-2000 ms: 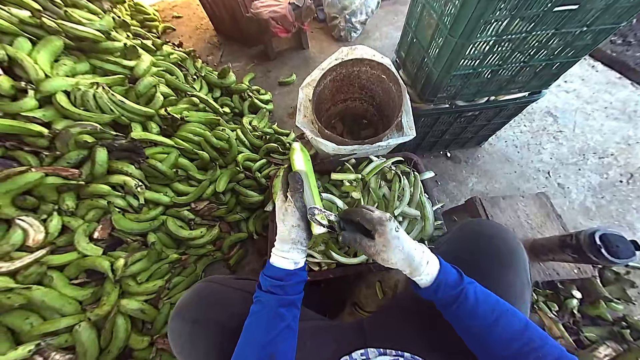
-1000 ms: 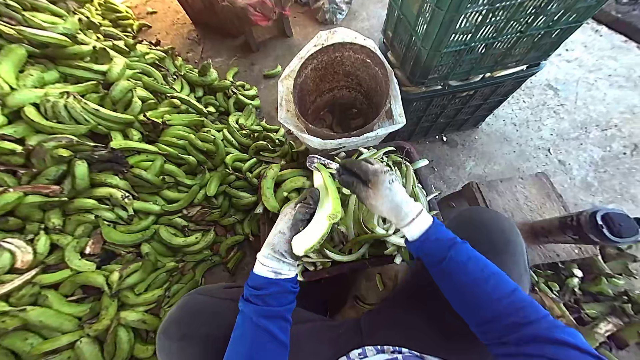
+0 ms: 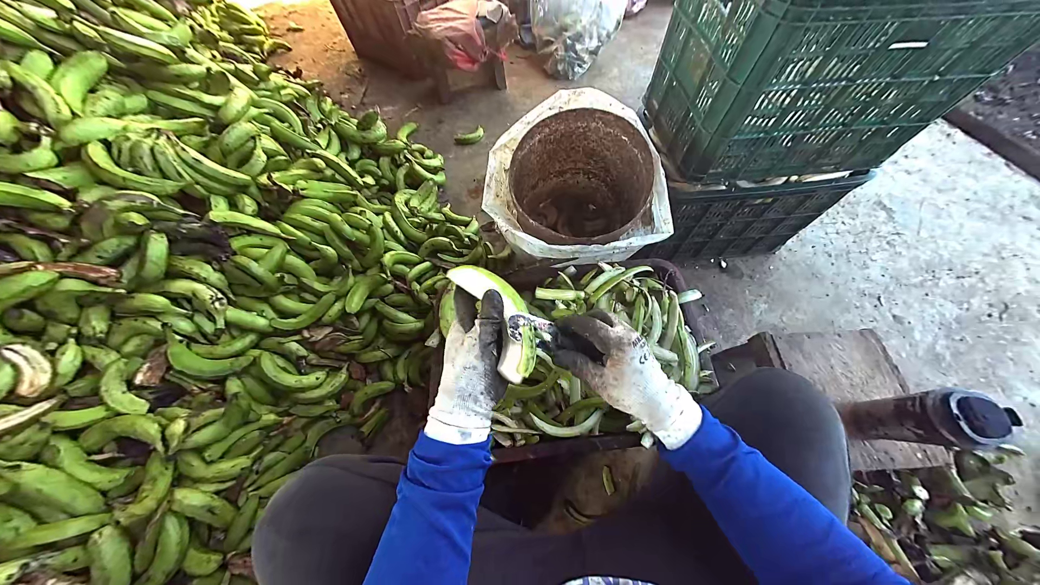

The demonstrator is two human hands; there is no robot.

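A partly peeled green plantain (image 3: pixel 486 286) lies slantwise in my left hand (image 3: pixel 471 370), which wears a white glove with dark fingers. Its pale flesh shows at the upper end and near the lower end. My right hand (image 3: pixel 621 370), gloved the same way, grips a small metal peeler (image 3: pixel 528 322) whose head rests against the plantain's lower part, with a strip of green peel at it. Beneath both hands is a dark crate (image 3: pixel 561 448) heaped with green peel strips (image 3: pixel 642 313). The peeler's handle is mostly hidden in my right fingers.
A large pile of green plantains (image 3: pixel 244 301) covers the left side. Beyond the crate stands a round bin (image 3: pixel 500 191) with a white wrapping and a brown inside. Stacked green plastic crates (image 3: pixel 780 97) are at upper right. A wooden board (image 3: pixel 845 366) and a dark cylindrical object (image 3: pixel 918 418) lie right of my knee.
The plantain has been turned in my left hand, and its upper end now points up and left. The peeler has moved from the plantain's upper end to its lower part.
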